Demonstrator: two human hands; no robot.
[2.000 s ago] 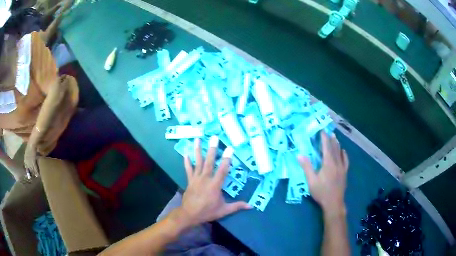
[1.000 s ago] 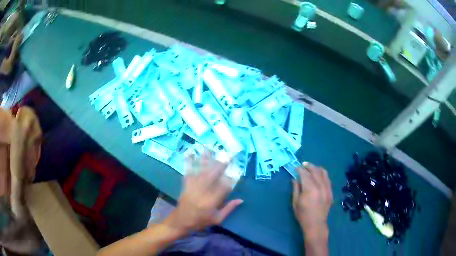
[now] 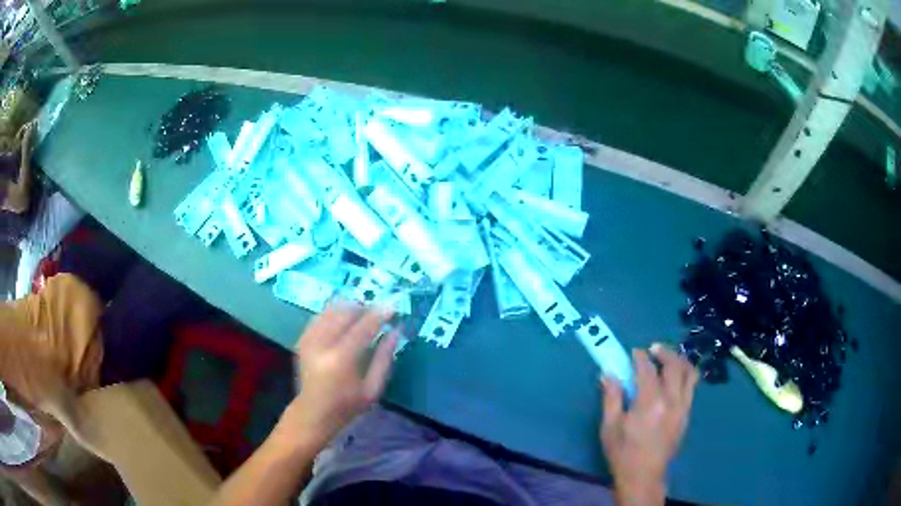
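A heap of light-blue plastic housings (image 3: 395, 198) lies on the green-blue bench in front of me. My right hand (image 3: 647, 405) is right of the heap, with thumb and fingers around the lower end of one blue housing (image 3: 605, 348). My left hand (image 3: 341, 356) is at the heap's near edge, fingers curled and slightly blurred; whether it grips a housing there is unclear. A pile of small shiny black parts (image 3: 766, 311) lies to the right, with a pale yellow-handled tool (image 3: 769, 380) on it.
Another dark pile (image 3: 190, 121) and another pale yellow-handled tool (image 3: 136, 184) lie at the far left. A metal rail (image 3: 672, 178) and post (image 3: 815, 124) edge the bench. A red stool (image 3: 212, 380), a cardboard carton (image 3: 148, 445) and a person's orange clothing (image 3: 49, 341) are at left.
My right hand has moved from the heap's edge and now holds a separate housing. My left hand has drawn back toward the near edge. The view has shifted.
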